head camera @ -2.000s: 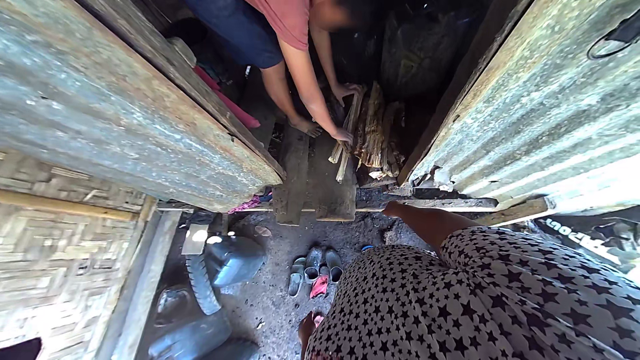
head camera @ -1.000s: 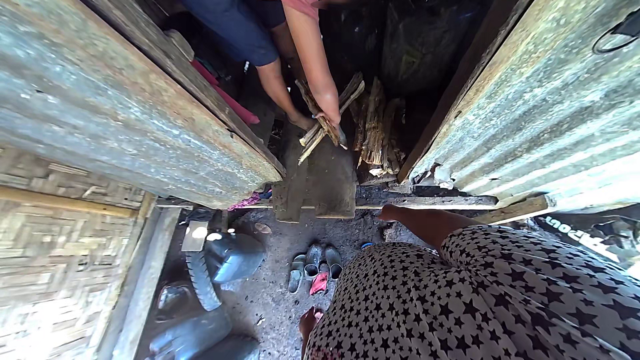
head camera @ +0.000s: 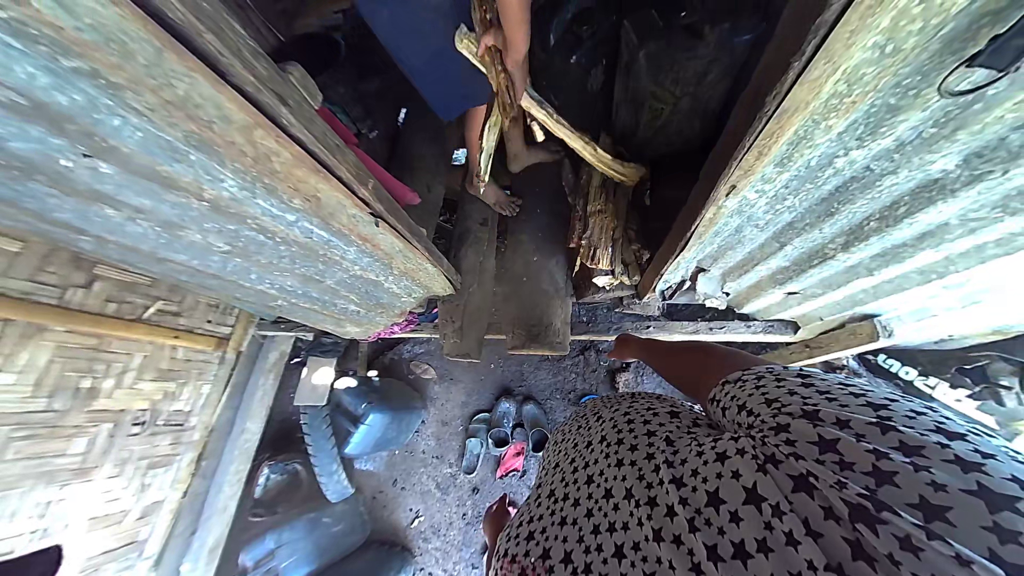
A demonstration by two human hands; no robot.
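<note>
Neither of my hands is in view. A star-patterned garment (head camera: 752,472) fills the lower right, with a bare limb (head camera: 688,368) reaching from it to the threshold and what looks like a bare foot (head camera: 498,516) below. In the doorway, another person's hands (head camera: 506,60) hold split firewood (head camera: 500,88), its lower end hanging above the planks. A long curved stick (head camera: 580,140) crosses behind it, slanting down to the right. A stack of split firewood (head camera: 606,224) lies at the doorway's right side.
Corrugated metal sheets (head camera: 224,168) flank the doorway. Wooden planks (head camera: 538,280) overhang the threshold beam (head camera: 680,330). Shoes (head camera: 504,424) and a red cloth (head camera: 512,460) lie on the dirt ground. Plastic containers (head camera: 384,420) stand left, near a woven wall (head camera: 96,384).
The other person has moved back and up in the view, lifting the sticks off the planks. The long stick now slants across above the firewood stack.
</note>
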